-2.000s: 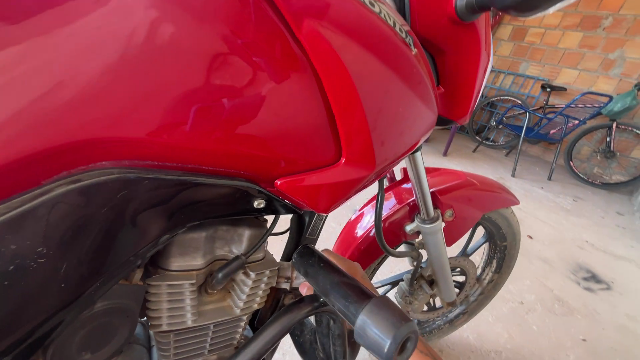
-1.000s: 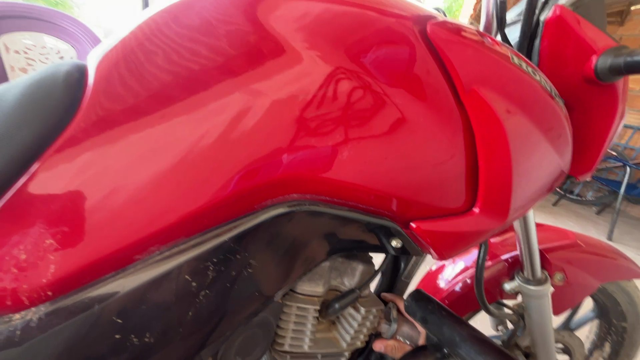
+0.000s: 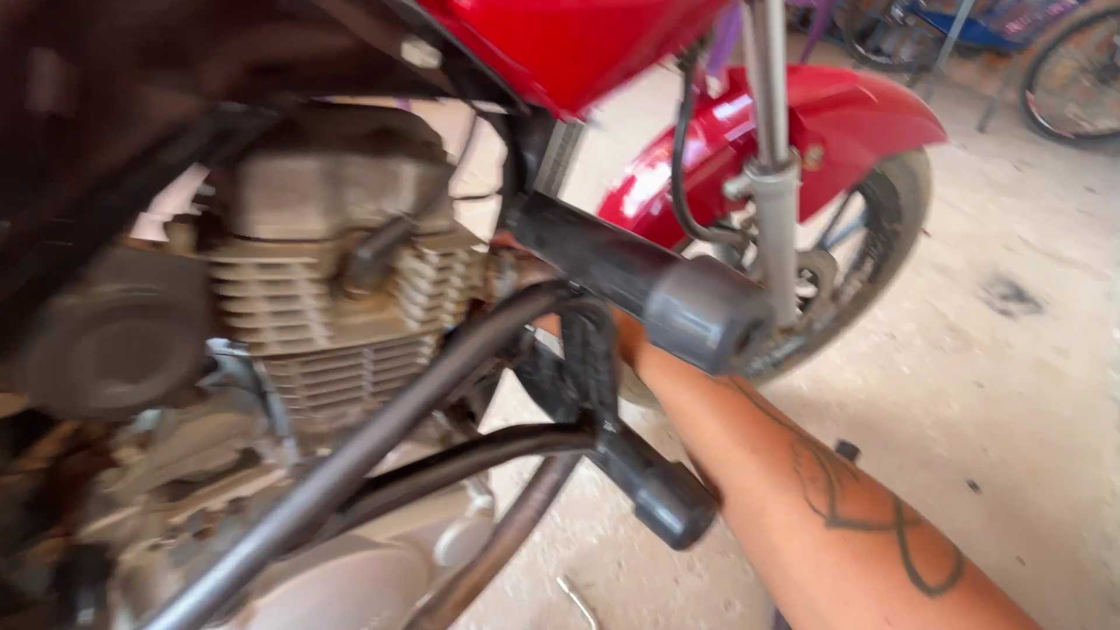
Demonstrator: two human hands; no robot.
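My right hand [image 3: 531, 269] reaches in from the lower right, behind the upper black cylindrical slider [image 3: 639, 276] of the motorcycle's crash bar [image 3: 376, 420]. Its fingers are near the front of the finned engine cylinder [image 3: 324, 297], mostly hidden by the slider and tubes; whether they grip anything cannot be told. My tattooed forearm passes beside the lower black slider [image 3: 656, 490]. A spark plug cap [image 3: 376, 254] sits on the engine's side. My left hand is not in view.
The red front fender [image 3: 866, 114], fork leg [image 3: 774, 227] and front wheel [image 3: 910, 210] stand beyond my arm. Red bodywork [image 3: 577, 44] overhangs the engine. A thin metal piece [image 3: 577, 602] lies on the concrete floor [image 3: 1006, 394]. Bicycles [image 3: 1076, 79] stand at the back right.
The view has dropped from the red fuel tank to the engine and crash bar. More of my right forearm shows now; the hand stays near the engine's front.
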